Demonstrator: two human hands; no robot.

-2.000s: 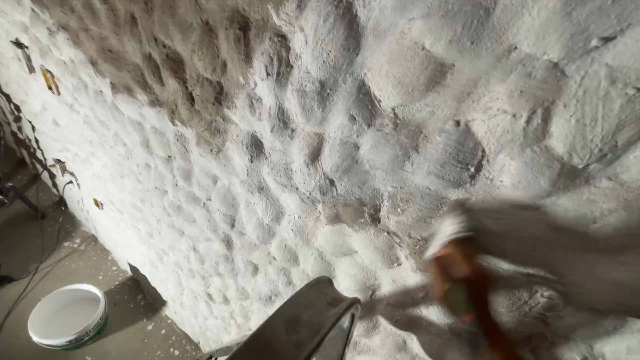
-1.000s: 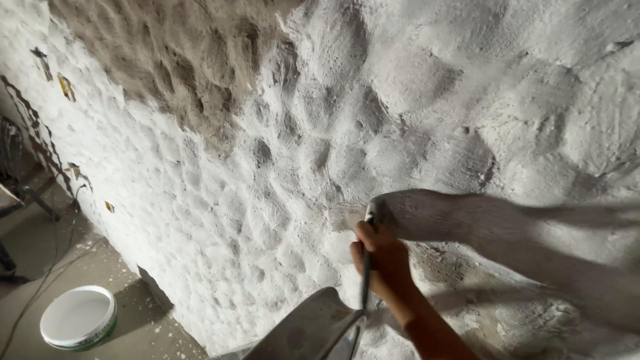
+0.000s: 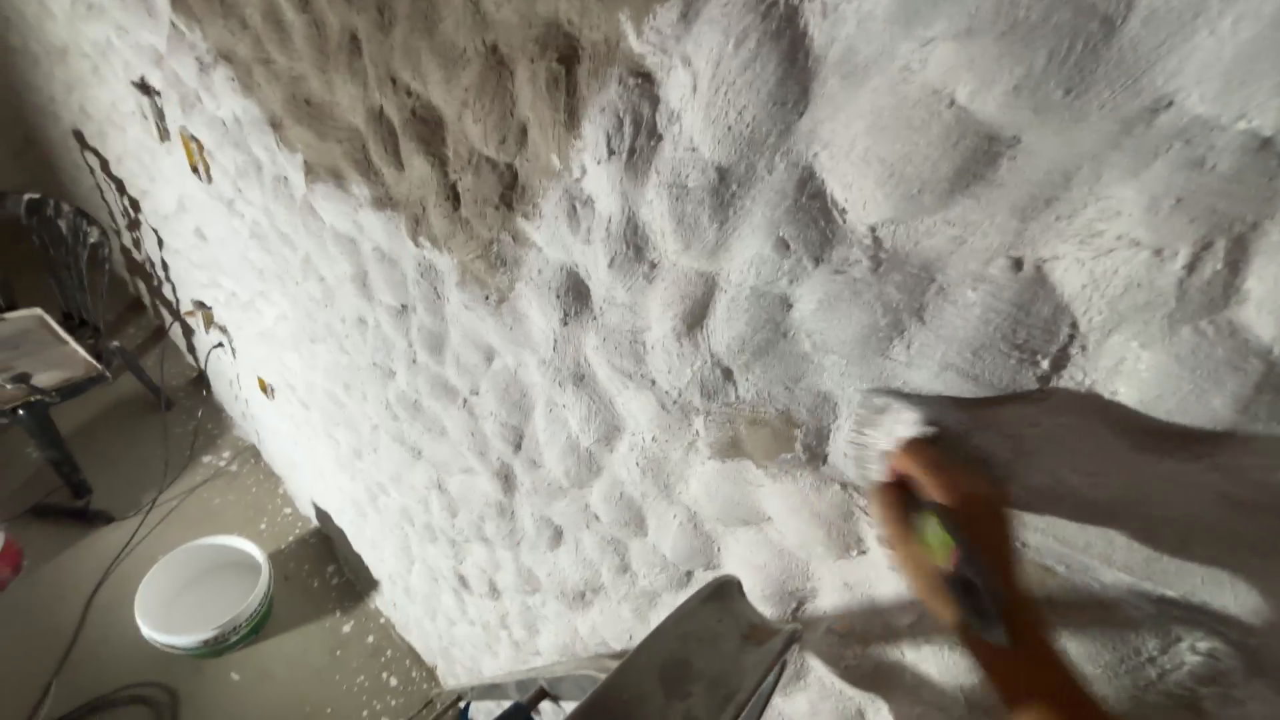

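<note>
My right hand point(image 3: 945, 510), blurred by motion, grips a paintbrush point(image 3: 965, 580) with a dark handle that bears a green patch. The brush's whitened bristles point(image 3: 885, 435) lie against the lumpy, stone-textured wall point(image 3: 620, 400), just right of a small bare beige spot point(image 3: 755, 437). White paint covers much of the wall, while a brown unpainted area point(image 3: 430, 110) shows at the upper left. My left hand is not in view.
On the paint-spattered floor at lower left stands a round white bucket point(image 3: 205, 595). A dark chair point(image 3: 65, 260) and cables point(image 3: 130, 530) are at the far left. A grey curved piece point(image 3: 690, 650) juts up at the bottom middle.
My right hand was low on the right, then moved left near the bare spot, and is now a little farther right of it. The brush stays in my grip.
</note>
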